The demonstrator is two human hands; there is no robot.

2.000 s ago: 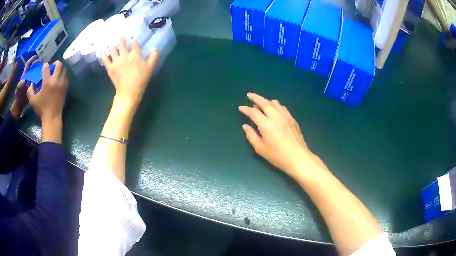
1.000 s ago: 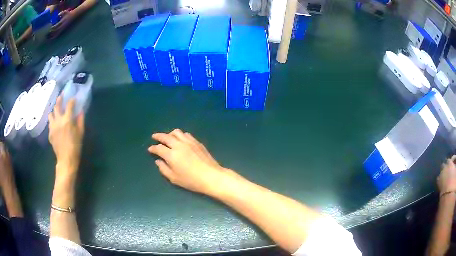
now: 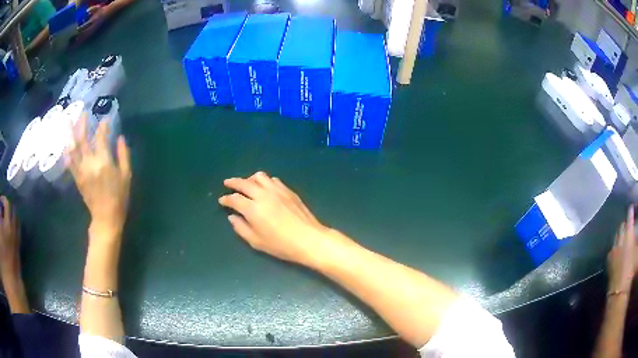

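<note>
My left hand (image 3: 100, 171) is over the near edge of a cluster at the left, fingers spread and somewhat blurred; I see nothing held in it. Several finished units with white lids (image 3: 29, 143) lie side by side just left of my fingers. A frosted translucent tank with a black module (image 3: 104, 106) at its end lies at my fingertips, partly hidden by them. Another frosted tank (image 3: 89, 80) lies behind. My right hand (image 3: 269, 217) rests palm down on the dark green table (image 3: 210, 294), fingers slightly apart, holding nothing.
Several closed blue cartons (image 3: 359, 98) stand in a row at the far middle, beside a pale upright post (image 3: 413, 43). An open carton (image 3: 575, 196) lies at the right, near white-lidded units (image 3: 572, 101) and another person's hand (image 3: 621, 248). Another person's hand (image 3: 8, 234) is at the left edge.
The view has swung left-to-right since the earliest frame, bringing the right side of the table into view. Over the last second my left hand has shifted slightly, fingers more spread; my right hand stays resting.
</note>
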